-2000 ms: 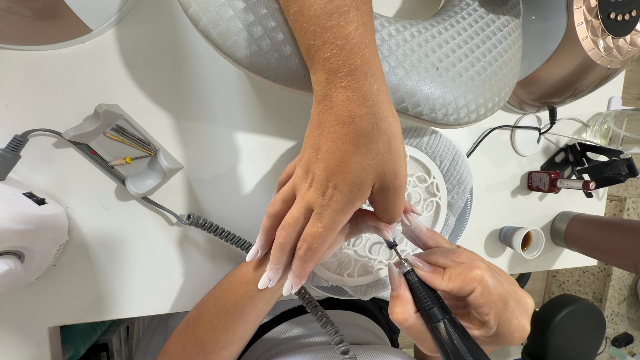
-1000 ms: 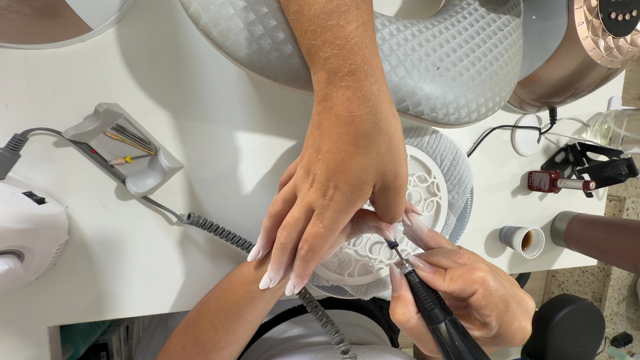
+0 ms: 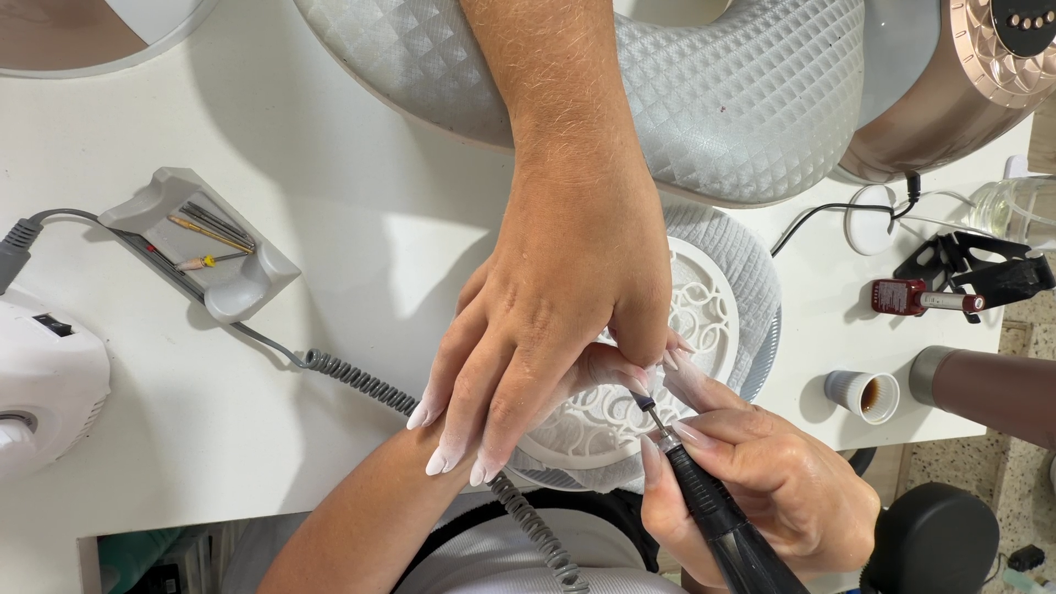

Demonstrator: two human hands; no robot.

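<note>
My right hand (image 3: 767,478) grips a black nail drill handpiece (image 3: 718,516), its dark bit (image 3: 643,401) against or very near the thumbnail of another person's hand (image 3: 569,272). That hand reaches in from the top, palm down, its long nails dusted white. Beneath it, my left hand (image 3: 606,363) is mostly hidden; its visible fingers press at the person's thumb, and my forearm comes in from lower left. Under the hands lies a round white openwork dust-collector grille (image 3: 718,330) with a grey-white cloth (image 3: 755,280) around it. A coiled grey cord (image 3: 359,378) passes below my left forearm.
A quilted silver armrest (image 3: 742,107) lies at the top. At left are a grey bit holder (image 3: 235,289) and a white drill control unit (image 3: 49,388). On the right stand a red polish bottle (image 3: 899,297), a small cup with brown liquid (image 3: 850,394) and a nail lamp (image 3: 899,132).
</note>
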